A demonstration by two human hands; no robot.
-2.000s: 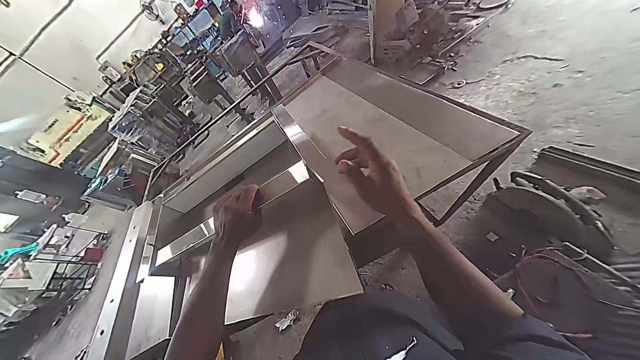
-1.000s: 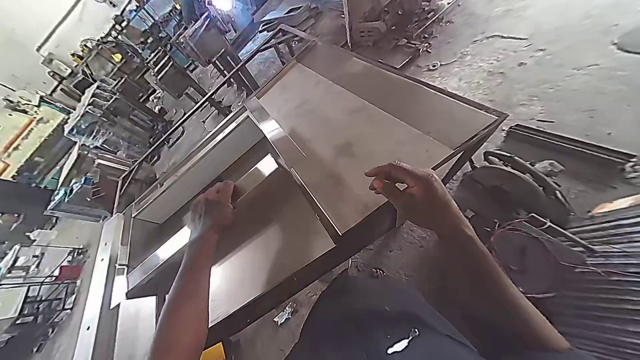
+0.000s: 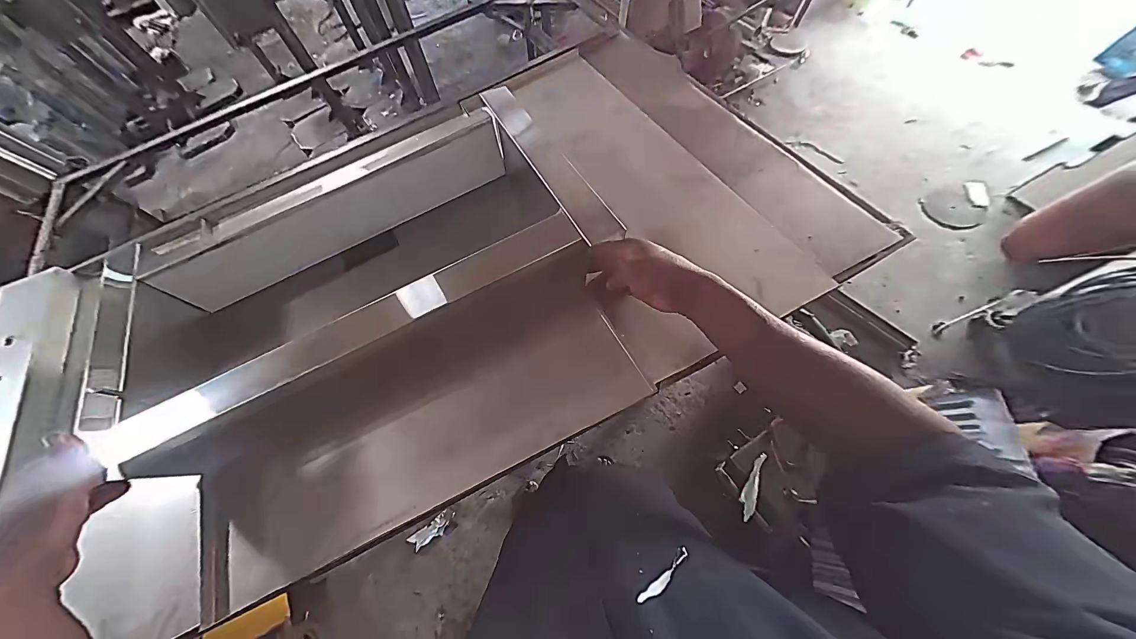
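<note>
A rectangular sheet-metal frame (image 3: pixel 355 327) with shiny folded edges lies on flat metal sheets (image 3: pixel 444 390). My right hand (image 3: pixel 641 273) is at its near right corner, the fingers bent against the metal edge; whether they grip it is unclear. At the near left corner is my left hand (image 3: pixel 62 497), blurred and partly washed out by glare, touching or close to the end of the bright strip. A larger metal sheet (image 3: pixel 701 186) lies right of the frame. Inside the frame, along its far side, a pale upright metal panel (image 3: pixel 337 222) runs lengthwise.
A dark metal rail (image 3: pixel 284 89) runs behind the sheets. A bent limb of another person (image 3: pixel 1074 213) shows at the right edge, near coiled dark material (image 3: pixel 1083 328). Scraps lie on the concrete floor (image 3: pixel 799 89). A yellow object (image 3: pixel 253 619) sits under the near edge.
My left hand has moved from the frame's near strip to its left end. My right hand, raised over the right sheet before, has come down to the frame's near right corner. The view is closer.
</note>
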